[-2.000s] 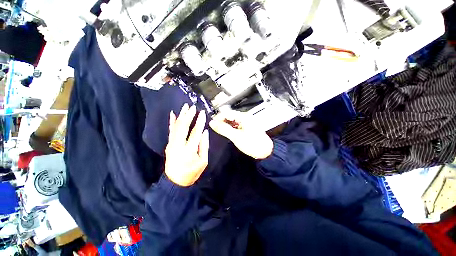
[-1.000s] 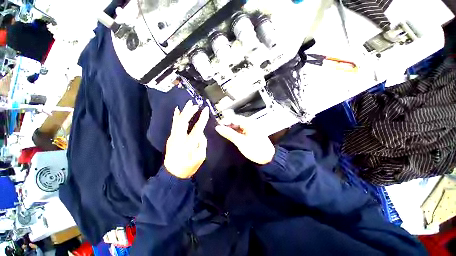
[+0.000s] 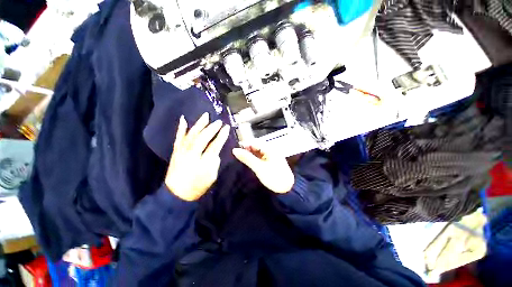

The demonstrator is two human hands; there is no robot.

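Observation:
A navy fabric piece (image 3: 175, 106) lies at the left front of the white-grey overlock machine (image 3: 224, 19), its edge at the needle area (image 3: 212, 92). My left hand (image 3: 195, 157) lies flat on the piece with fingers spread, pointing toward the needle area. My right hand (image 3: 266, 168) is at the front edge of the machine bed, thumb side toward the fabric edge; its curled fingers are partly hidden, so its grip cannot be told.
More navy fabric (image 3: 95, 129) hangs at the left. Orange-handled snips (image 3: 359, 91) and a grey metal attachment (image 3: 420, 78) lie right of the machine. A dark tuft (image 3: 314, 112) hangs at its front. Striped fabric (image 3: 421, 174) is heaped at the right, with blue crate edges beside it.
The camera view has turned and shifted, showing more of the machine's blue patch. My left hand stays spread on the fabric and my right hand stays by the bed edge.

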